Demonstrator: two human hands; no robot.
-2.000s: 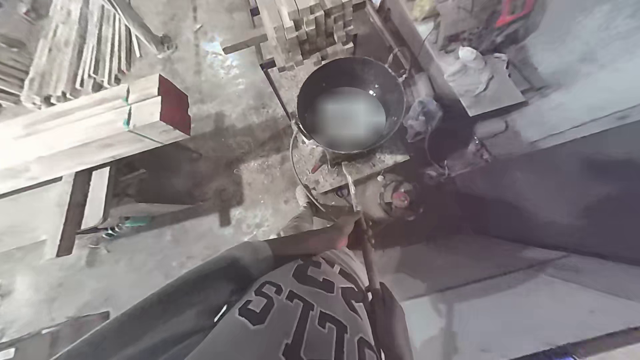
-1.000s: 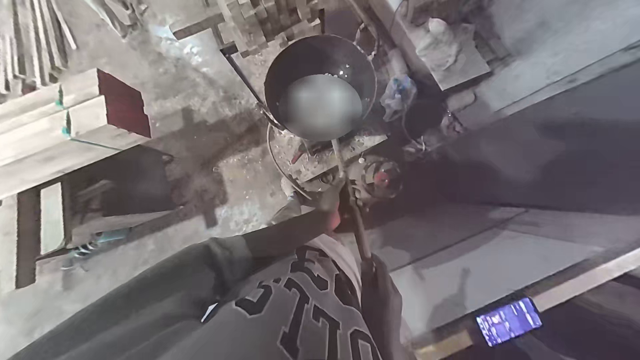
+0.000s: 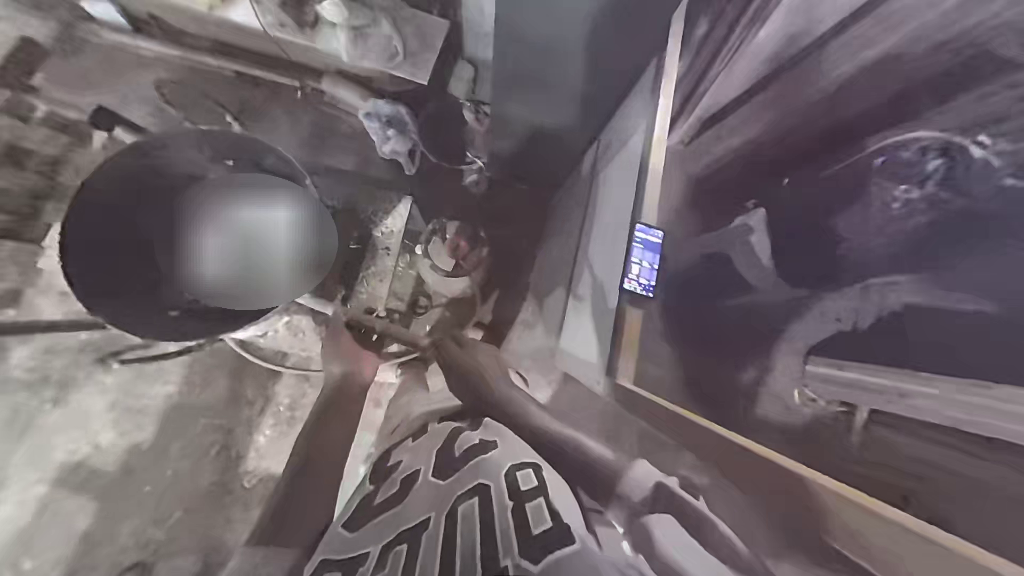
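A long handle (image 3: 392,329) runs from the large dark round pan (image 3: 120,240) toward my body. My left hand (image 3: 350,352) is closed around it close to the rim, and my right hand (image 3: 464,364) grips its nearer end. Inside the pan lies a pale, blurred round patch (image 3: 256,240); what it is cannot be told. A small round device with a reddish part (image 3: 454,246) stands just beyond my right hand. The handle's far end is hidden at the pan's rim.
A lit phone (image 3: 643,260) rests on a wooden ledge (image 3: 664,120) to the right. A crumpled clear plastic bag (image 3: 390,132) lies beyond the pan. A pale board (image 3: 416,40) bearing a whitish object is at the top. A cable (image 3: 268,364) loops below the pan.
The view has swung strongly to the right. My right hand, low by my body before, is now higher and nearer my left hand on the handle.
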